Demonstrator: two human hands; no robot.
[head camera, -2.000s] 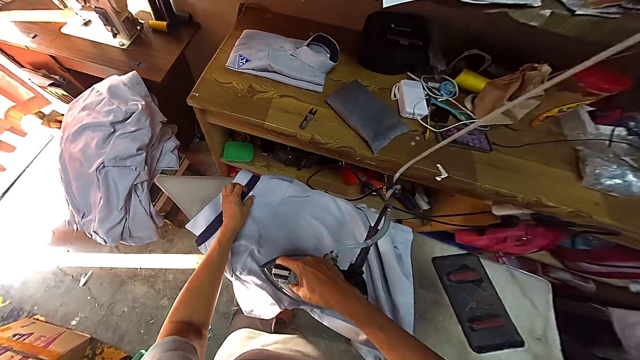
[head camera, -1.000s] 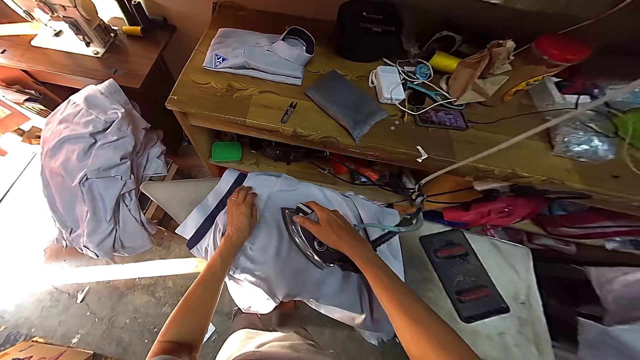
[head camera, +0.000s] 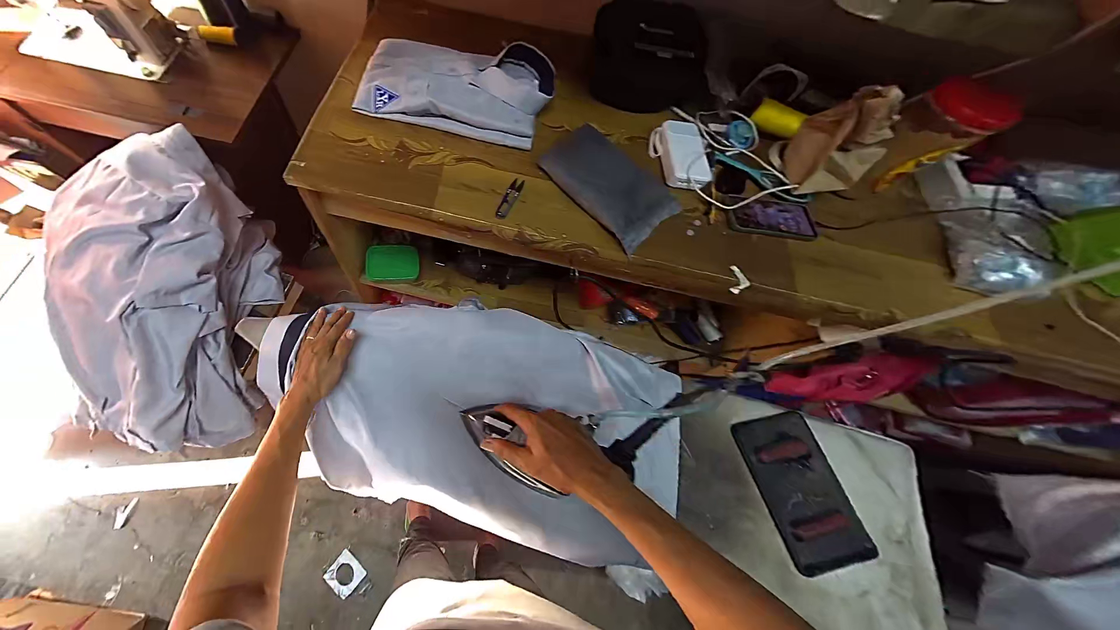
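A light grey shirt (head camera: 402, 385) with a dark-banded collar lies spread over an ironing board. My left hand (head camera: 324, 354) presses flat on the cloth beside the collar, fingers slightly apart. My right hand (head camera: 551, 446) is closed around the handle of a clothes iron (head camera: 512, 464), whose tip points left on the middle of the shirt. A dark cord and a pale hose run from the iron's back to the right. On the board's right end rests a black iron rest (head camera: 805, 494) with two reddish strips.
A wooden table (head camera: 455, 192) behind carries a folded shirt (head camera: 455, 92), thread snips (head camera: 509, 199), a grey cloth pouch (head camera: 610, 186), a phone (head camera: 772, 220) and cables. A heap of grey garments (head camera: 157, 289) stands at left. A taut pale cord crosses at right.
From one second ago, the iron in my right hand has moved down the shirt, away from the table. My left hand stays beside the collar.
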